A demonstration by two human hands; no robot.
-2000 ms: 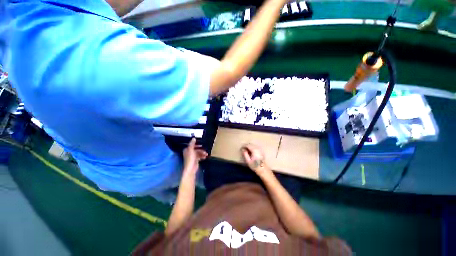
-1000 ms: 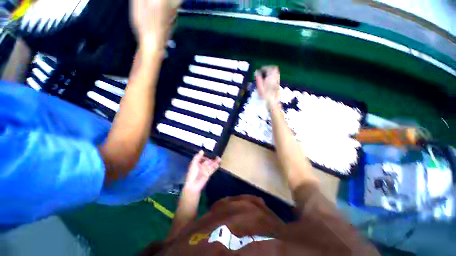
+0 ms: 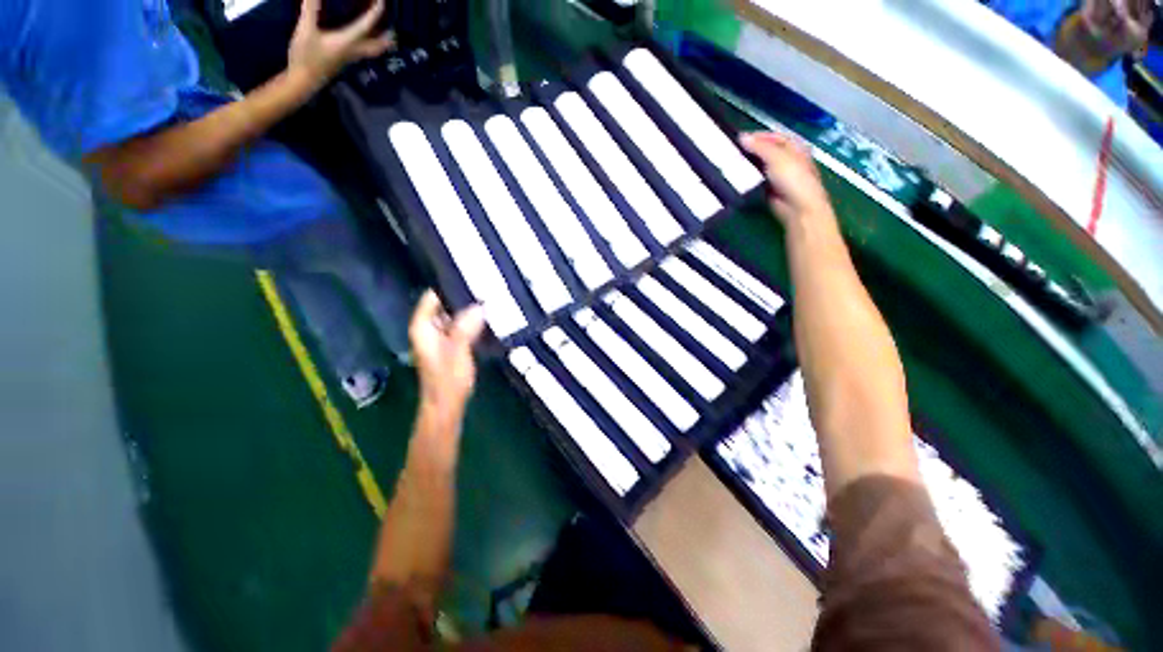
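A black slotted tray [image 3: 517, 334] with a row of several white tubes [image 3: 561, 198] is held up by its near corners. My left hand [image 3: 446, 344] grips its left corner and my right hand [image 3: 791, 172] grips its right corner. A second black tray with white tubes [image 3: 663, 357] lies just below and nearer me, partly covered by the held tray. The black parts tray [image 3: 778, 465] full of small white parts lies to the right, partly hidden by my right forearm. The tan board [image 3: 727, 560] is at the bottom centre.
A person in blue [image 3: 191, 140] stands at upper left, one hand near another black tray [image 3: 415, 45]. Another person's hands [image 3: 1112, 23] show at top right. A white-edged line with dark strips [image 3: 1008, 255] curves along the right. A yellow floor line [image 3: 319, 389] runs at left.
The view has turned toward the tube trays. My right hand has left the parts tray and both hands have taken hold of a tube tray, which now overlaps another. The other person has moved farther off.
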